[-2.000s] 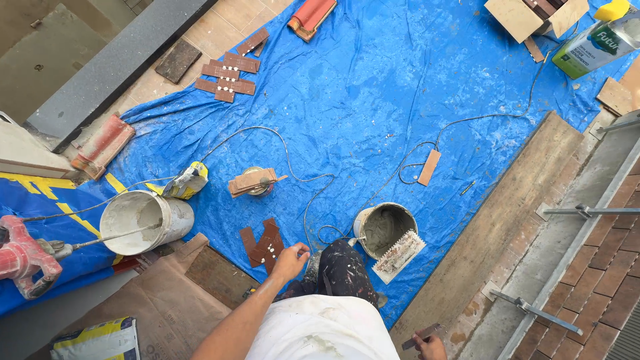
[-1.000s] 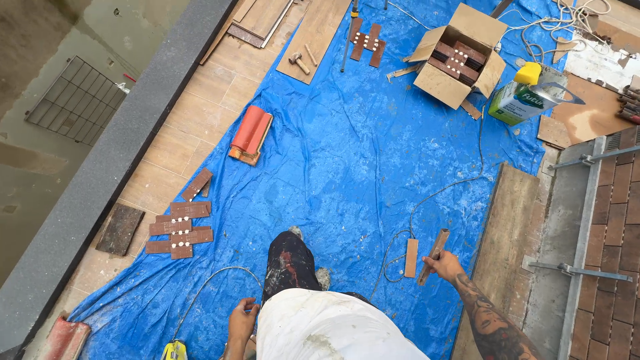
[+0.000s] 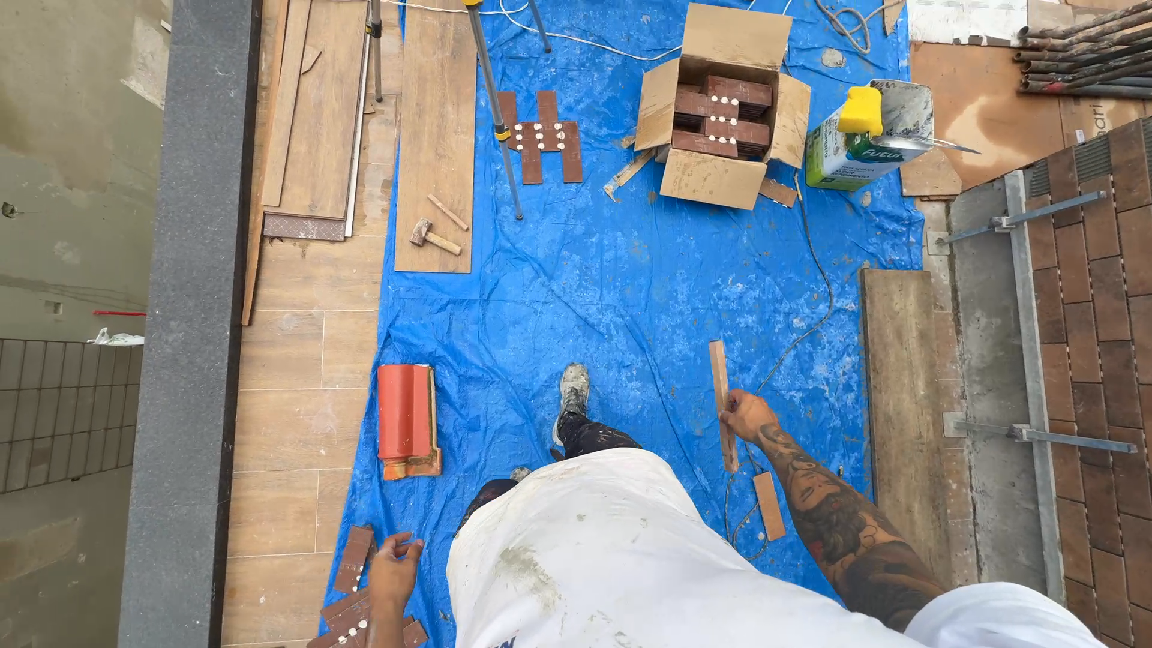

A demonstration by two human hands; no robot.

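My right hand [image 3: 747, 416] grips a thin wooden strip [image 3: 723, 405] upright in view, above the blue tarp [image 3: 630, 315]. Below it on the tarp lies a short flat tan piece [image 3: 769, 506] beside a dark cord. My left hand [image 3: 396, 562] is empty with loosely curled fingers, over the edge of brown tiles [image 3: 346, 612] joined with white dots. A red roof tile [image 3: 405, 414] rests on the tarp above that hand. Farther up, an open cardboard box [image 3: 714, 180] holds more dotted brown tiles [image 3: 724, 112], and another joined tile group [image 3: 549, 144] lies on the tarp.
A wooden plank [image 3: 436, 90] bears a hammer [image 3: 434, 237]. Tripod legs [image 3: 504, 135] stand near it. A tin with a yellow sponge [image 3: 861, 112] is right of the box. A long board [image 3: 904, 405] and metal brackets [image 3: 1035, 434] line the right; a dark ledge [image 3: 193, 315] runs left.
The view has moved a lot, away from the buckets seen two seconds ago. My right hand still carries the strip. The red roof tile, above and away from my left hand before, now lies closer to it.
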